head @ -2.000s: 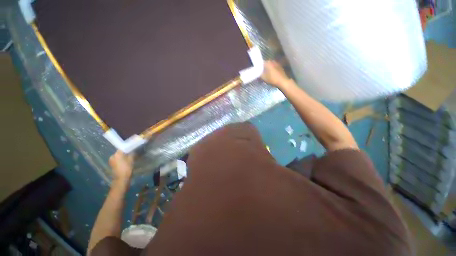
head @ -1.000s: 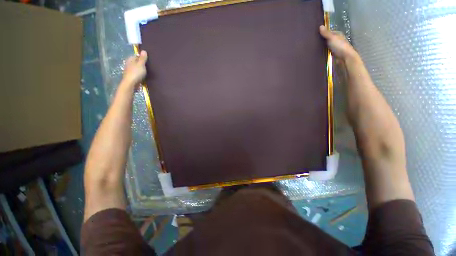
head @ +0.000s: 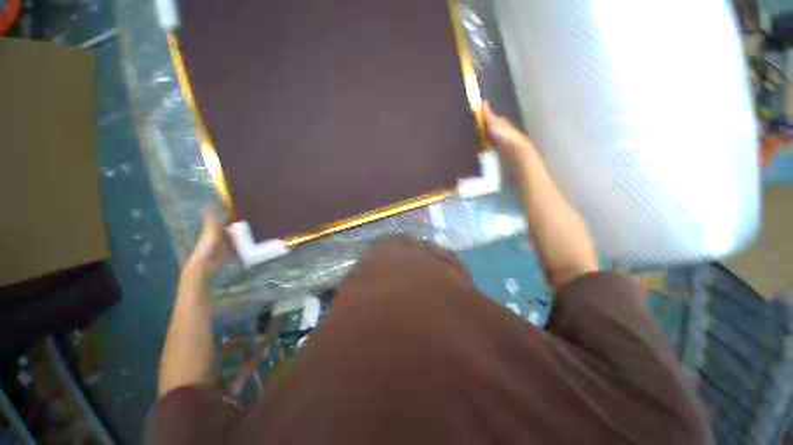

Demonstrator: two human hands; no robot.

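Observation:
A framed painting (head: 330, 104) lies with its dark brown back up, gold frame edges showing; its far edge is cut off by the picture's top. White corner protectors sit on the near left corner (head: 256, 247), the near right corner (head: 483, 176) and the far left corner. Clear bubble wrap sheet (head: 161, 143) shows under and around it. My left hand (head: 211, 245) is blurred at the left edge near the near left corner; whether it grips is unclear. My right hand (head: 507, 139) holds the right frame edge just above the near right corner.
A large bubble wrap roll (head: 643, 130) stands close on the right. A tan cardboard sheet (head: 48, 161) is at the left, above a dark rolled thing (head: 61, 304). Grey ribbed stacked goods (head: 739, 339) are at the lower right. Scraps lie on the blue-green floor.
Since one second ago, the painting shows higher and further left in view, slightly turned. Both hands have moved from its far part towards the near corners. More of the roll shows.

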